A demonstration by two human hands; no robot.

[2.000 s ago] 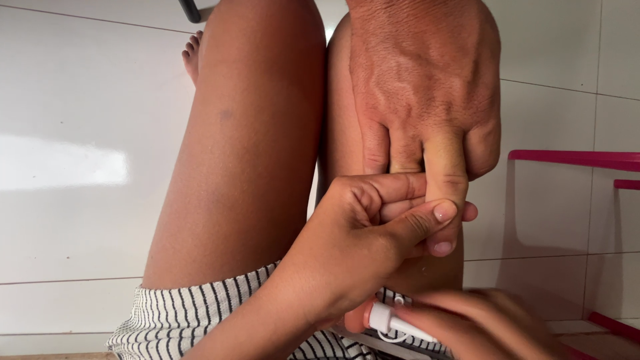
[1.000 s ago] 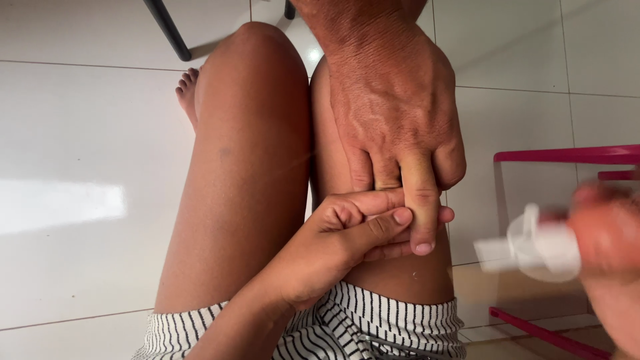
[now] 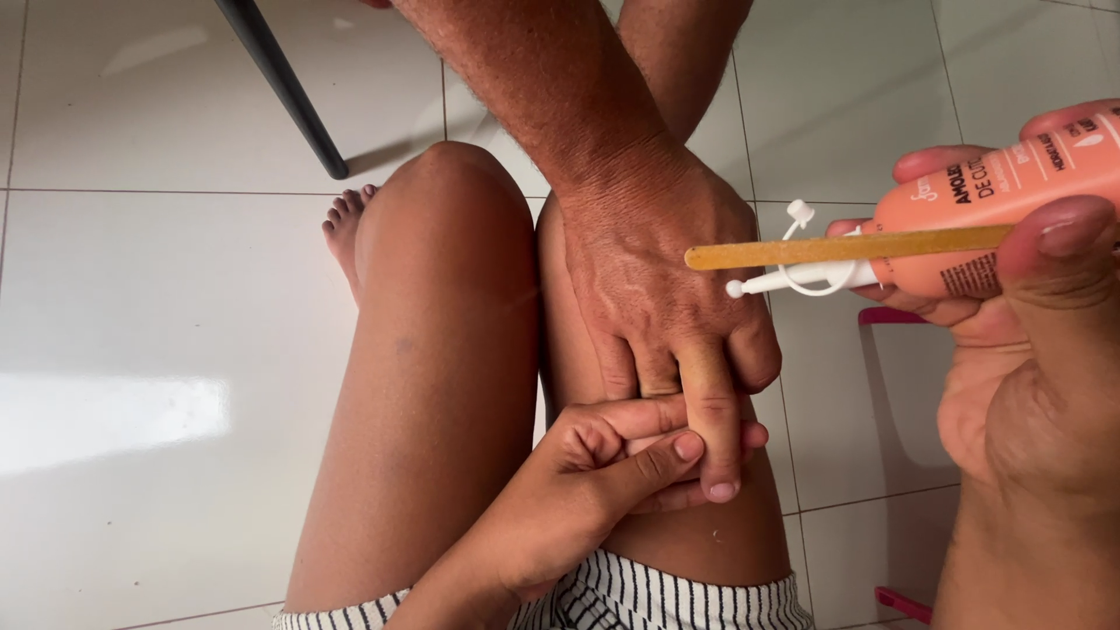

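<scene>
My left hand (image 3: 604, 481) holds one finger (image 3: 716, 420) of another person's hand (image 3: 665, 262), thumb against its side near the tip. That hand lies palm down over my thigh, its other fingers bent or partly hidden behind mine. At the right, my right hand (image 3: 1024, 350) is closed around an orange plastic squeeze bottle (image 3: 954, 210) of cuticle softener. The bottle's white nozzle (image 3: 770, 280) points left, with a pale drop at its tip and its small white cap (image 3: 800, 213) hanging from a strap. Under my right thumb, a flat yellowish stick (image 3: 840, 247) lies along the bottle.
My bare thighs (image 3: 420, 376) and striped shorts (image 3: 700, 591) fill the middle. The other person's forearms reach in from the top. A dark metal leg (image 3: 284, 87) stands on the tiled floor (image 3: 157, 289) at upper left. Pink furniture parts (image 3: 901, 604) show at lower right.
My right hand has risen from the lower edge to the right side, and the orange bottle has come into clear view. My left hand keeps hold of the other person's finger.
</scene>
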